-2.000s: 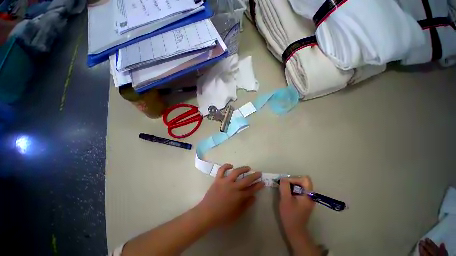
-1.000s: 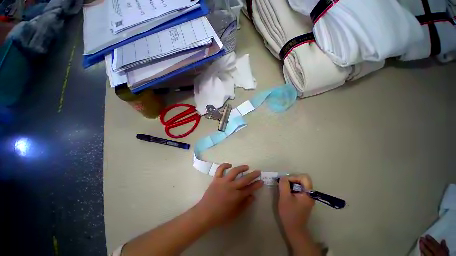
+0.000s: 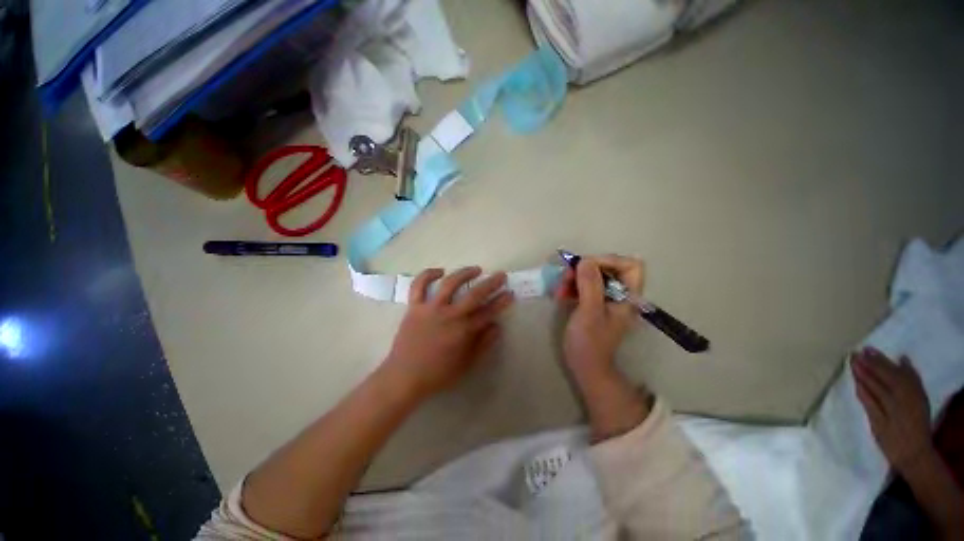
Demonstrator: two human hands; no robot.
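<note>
The label strip (image 3: 525,283) lies on the table, white stickers on pale blue backing, with small dark writing on the sticker between my hands. It curves up to a loose blue roll. My left hand (image 3: 446,322) lies flat on the strip, fingers spread, pressing it down. My right hand (image 3: 600,317) holds a black marker pen (image 3: 673,325), its tip raised just above the strip's right end. The thumb side of my right hand is at that end; whether it grips the strip is hard to tell. A second marker pen (image 3: 271,248) lies at the left.
Red-handled scissors (image 3: 296,190), a bulldog clip (image 3: 406,164) and cloth scraps (image 3: 370,79) lie beyond the strip. Clipboards (image 3: 201,53) rest over a brown round object (image 3: 180,162). A rolled bundle (image 3: 608,32) is at the back. Another person's hand (image 3: 893,402) rests on white cloth (image 3: 777,460) at the right.
The view has tilted down and shifted, showing white cloth along the near edge. The pen tip has come up off the sticker, and my right hand has closed in at the strip's right end.
</note>
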